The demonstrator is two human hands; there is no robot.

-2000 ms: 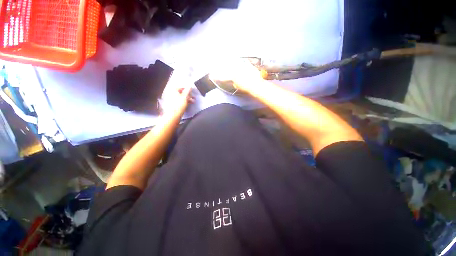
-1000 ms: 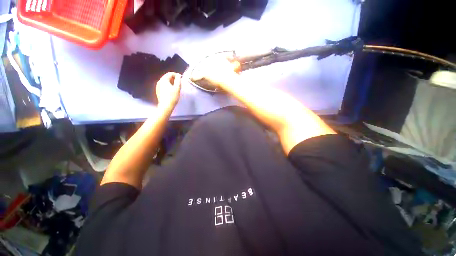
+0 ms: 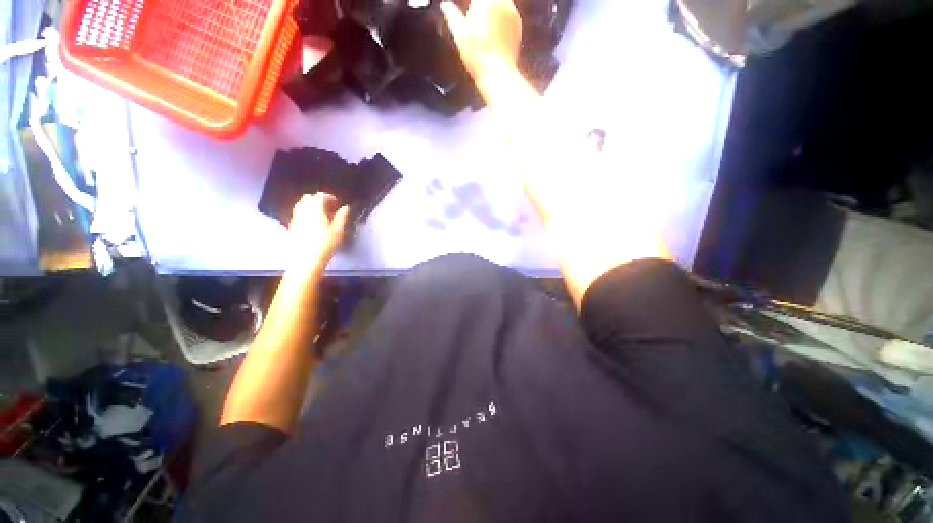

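Note:
The stack of flat black fabric pieces (image 3: 292, 174) lies on the white table cover (image 3: 205, 230), left of centre. My left hand (image 3: 319, 217) rests on its near edge; its fingertips are low against the black cloth, and whether they grip a piece is unclear. My right hand (image 3: 489, 36) is over the loose pile of black pieces (image 3: 358, 51) at the far side, thumb and fingers apart. No piece shows clearly in it. Its fingertips are close to the top edge of the picture. The iron cannot be made out.
The red-orange plastic basket (image 3: 240, 112) stands at the far left, beside the loose pile. Grey damp-looking marks (image 3: 471, 204) show on the cover between my arms. A rounded greyish object (image 3: 716, 26) is at the far right corner. Cloth heaps (image 3: 133, 409) lie below at the left.
My right hand has left the iron and moved away from me to the loose pile. The iron and its hose no longer show mid-table. My left hand has moved onto the stack.

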